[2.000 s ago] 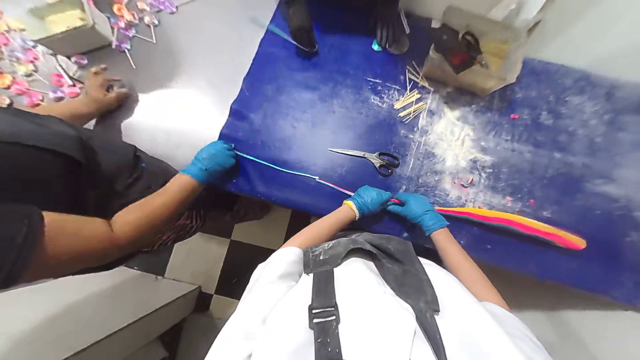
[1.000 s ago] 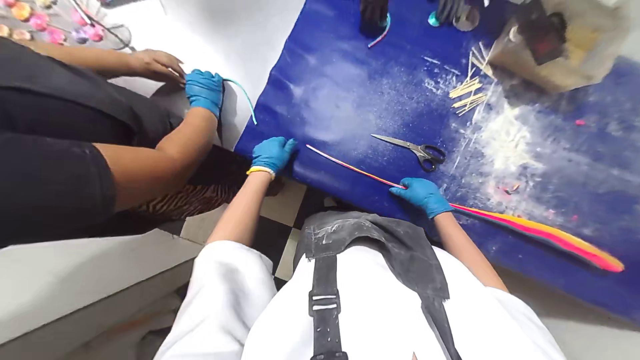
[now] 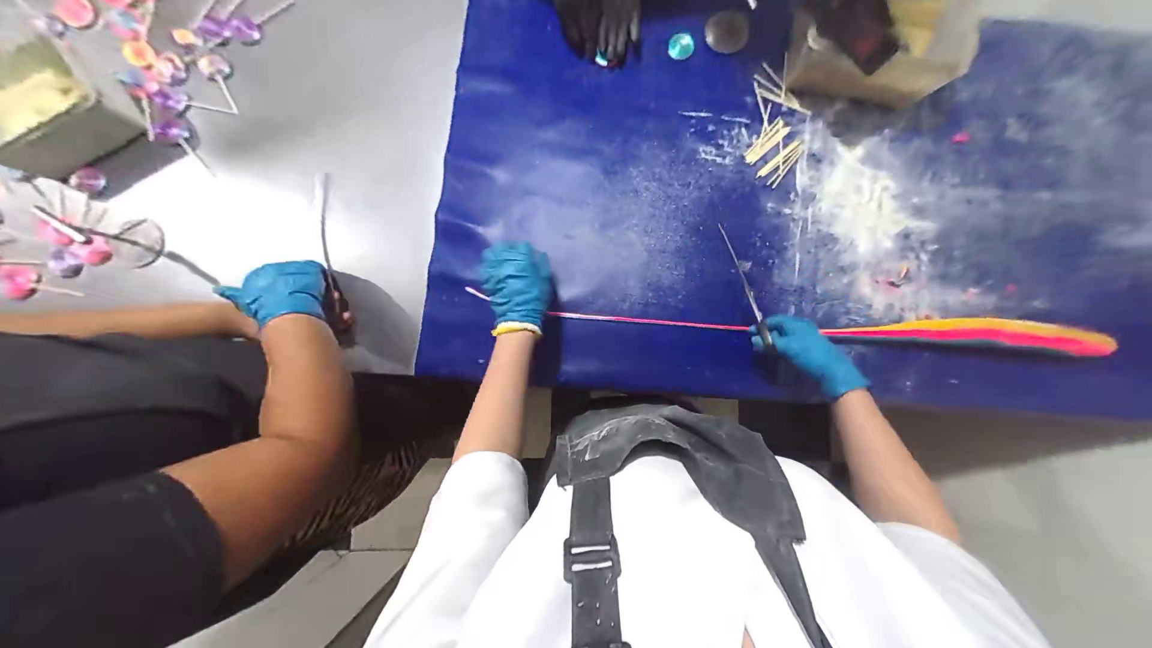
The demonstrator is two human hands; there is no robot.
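Note:
My left hand (image 3: 517, 283), in a blue glove, lies palm down over the thin end of a pulled candy rope (image 3: 648, 321) on the blue mat. My right hand (image 3: 808, 349), gloved too, holds the scissors (image 3: 745, 277) by their handles, blades pointing away from me. The rope passes at this hand and widens to the right into a thick yellow, pink and dark candy strip (image 3: 999, 335). Whether the right fingers also touch the rope cannot be told.
A bundle of thin sticks (image 3: 772, 148) and an open box (image 3: 886, 67) lie farther back, near white powder (image 3: 859, 193). A co-worker's dark-gloved hand (image 3: 607, 31) is at the far edge. At left, another co-worker's blue-gloved hand (image 3: 283, 292) works beside lollipops (image 3: 171, 99) on a pale table.
My right hand has taken hold of the scissors, which lay on the mat. My left hand, earlier beyond the rope's thin end, is now over it. The left co-worker's gloved hand has let go of the thin strand.

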